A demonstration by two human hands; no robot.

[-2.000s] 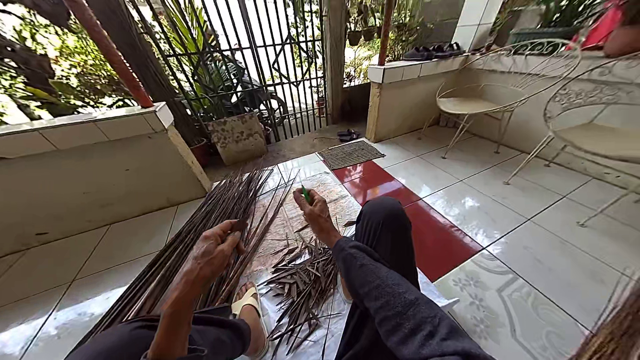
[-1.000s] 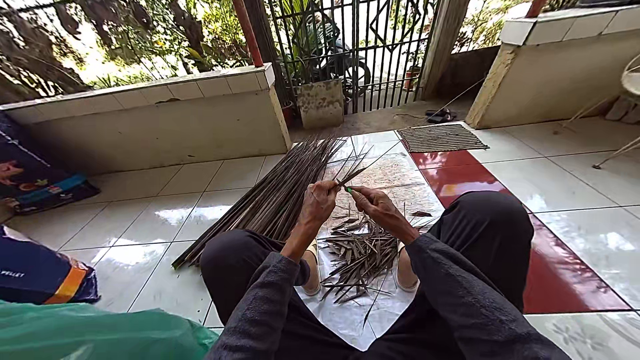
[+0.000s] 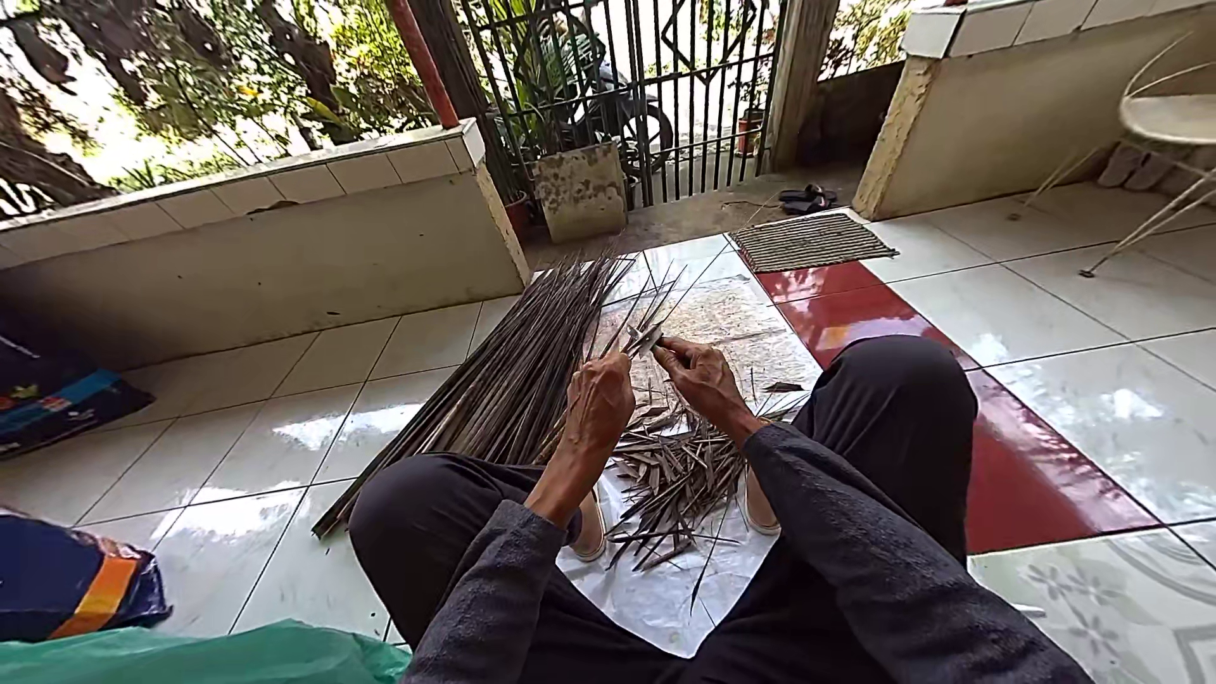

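Note:
My left hand (image 3: 600, 397) is closed around thin brown dried palm leaf strips (image 3: 655, 309), whose tips fan out beyond the fist. Close beside it, my right hand (image 3: 703, 380) grips a small knife (image 3: 645, 338), its blade against the strips; the handle is mostly hidden by the fingers. A long bundle of dried palm leaf midribs (image 3: 503, 380) lies on the floor to the left of my hands. Below them, between my feet, is a loose heap of short brown leaf scraps (image 3: 679, 475) on a white plastic sheet (image 3: 636, 603).
A ribbed doormat (image 3: 812, 241) and dark slippers (image 3: 807, 199) lie ahead, near a metal gate (image 3: 703, 104). Low walls (image 3: 285, 256) flank the entrance. Blue bags (image 3: 71, 579) and green plastic (image 3: 209, 655) are at left; a metal chair (image 3: 1173, 119) stands at right.
Two seconds ago my hands were apart; one second ago they had come together at the strips, and they remain close. The view has swung left since the first frame.

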